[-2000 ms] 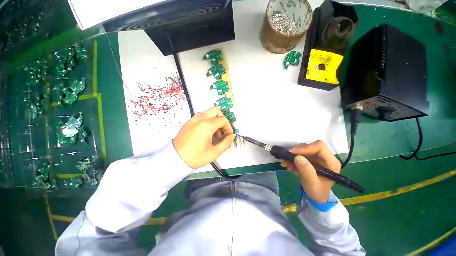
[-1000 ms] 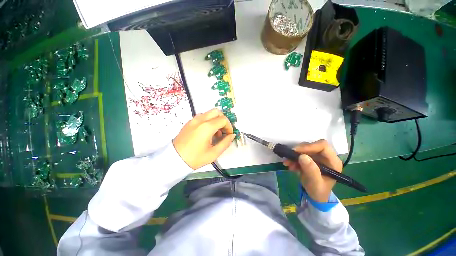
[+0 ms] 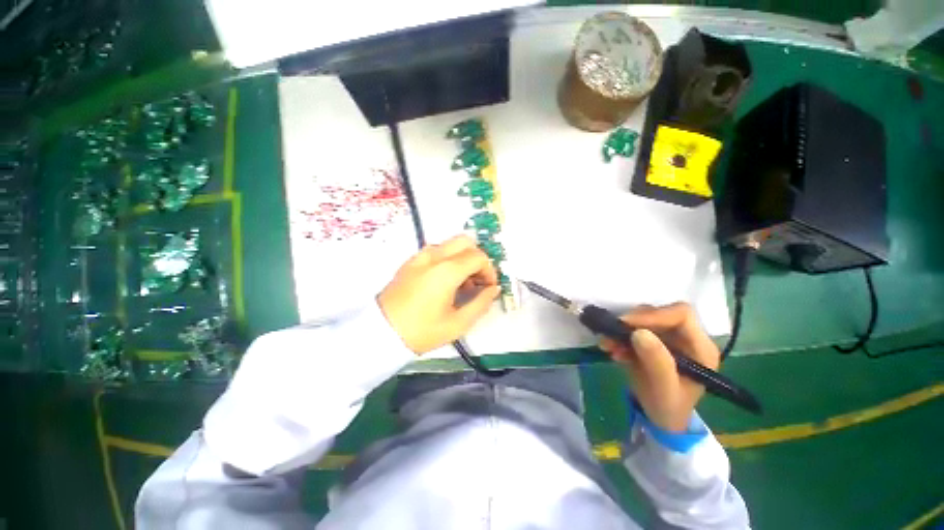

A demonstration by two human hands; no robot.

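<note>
Several small green circuit boards [image 3: 477,192] stand in a column on a narrow yellowish strip [image 3: 493,166] on the white sheet. My left hand [image 3: 440,293] is at the lower end of the column, thumb and fingertips pinched together beside the lowest boards; whether they hold a small part cannot be seen. My right hand [image 3: 662,357] holds the black soldering iron [image 3: 618,327] like a pen. Its metal tip points up-left, just right of the lowest board, with a small gap. Thin red bits [image 3: 357,205] lie scattered left of the column.
A black cable [image 3: 411,197] runs between red bits and boards. Behind are a white and black unit [image 3: 435,78], a round can [image 3: 609,78], a loose board [image 3: 620,144], an iron stand with yellow sponge [image 3: 680,162] and a black power unit [image 3: 813,186]. Clear trays [image 3: 236,248] with boards lie left.
The whole view has shifted, so the scene sits a little lower and further right. The iron's tip has drawn back slightly from the lowest board. My left hand keeps its place at the column.
</note>
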